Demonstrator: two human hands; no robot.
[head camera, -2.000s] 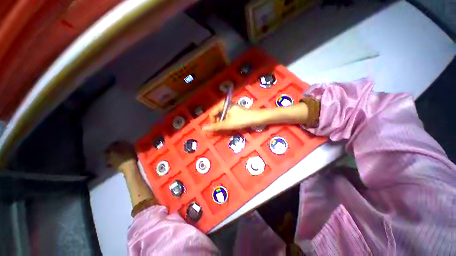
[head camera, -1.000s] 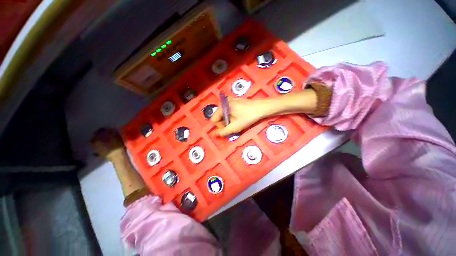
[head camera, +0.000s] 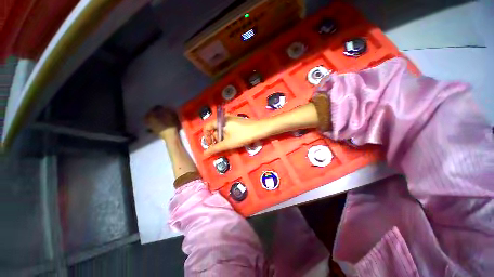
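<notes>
The red-orange parts tray (head camera: 292, 176) lies on the white tabletop, with round watch movements in its square pockets. My right hand (head camera: 230, 134) is over the left part of the tray and holds a slim purple-silver pen or tweezers (head camera: 220, 121) upright. A pale movement (head camera: 205, 141) is partly hidden by its fingers. A blue-rimmed movement (head camera: 270, 180) and a dark movement (head camera: 238, 190) lie in the near pockets. My left hand (head camera: 161, 120) is beside the tray's left end, dark and blurred; whether it holds anything cannot be told.
A yellow-framed tester (head camera: 246, 35) with a small lit display stands behind the tray. A pale sheet or surface with a thin dark edge (head camera: 444, 32) lies at the far right. A curved white and yellow shelf edge (head camera: 59, 48) crosses the upper left. Dark partitions stand at the left.
My right hand has moved left across the tray with the pen or tweezers. The view has shifted, so tray and tester appear farther right and higher. My left hand stays beside the tray's left end.
</notes>
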